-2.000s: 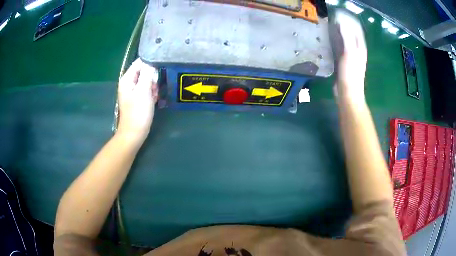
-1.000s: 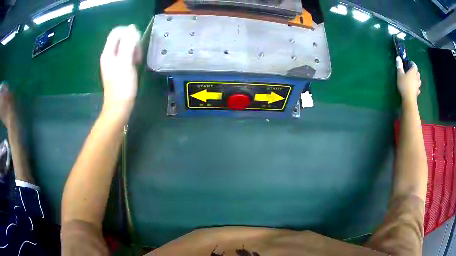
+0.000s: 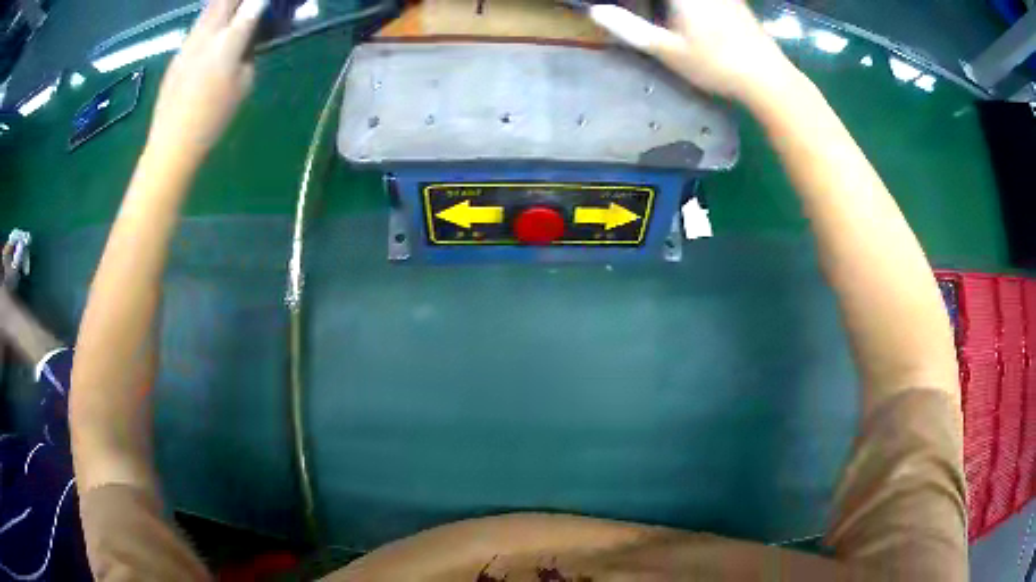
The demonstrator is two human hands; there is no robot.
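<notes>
The press has a grey metal plate (image 3: pixel 511 97) with small holes on a blue base (image 3: pixel 545 252), with a red button (image 3: pixel 539 224) between yellow arrows. My left hand (image 3: pixel 218 57), cut off by the top edge, is left of the plate. It holds a dark, thin-edged phone assembly (image 3: pixel 324 31), also cut off. My right hand (image 3: pixel 707 43) reaches in from the right over the back of the plate, by the orange plate (image 3: pixel 489 23). Its white-covered fingertip points left. Dark pieces show near its fingers at the top edge; I cannot tell whether it grips one.
A phone part (image 3: pixel 106 108) lies on the green surface at upper left. A thin yellowish hose (image 3: pixel 298 284) runs left of the press. A white tag (image 3: pixel 696 218) is at the base's right. A red ribbed tray (image 3: pixel 1000 398) and black block (image 3: pixel 1009 171) are at right. Another person's hand (image 3: pixel 14 267) shows at far left.
My left hand has moved up and now holds a phone assembly. My right hand has moved left from the phone part at far right to the press; that part no longer lies there.
</notes>
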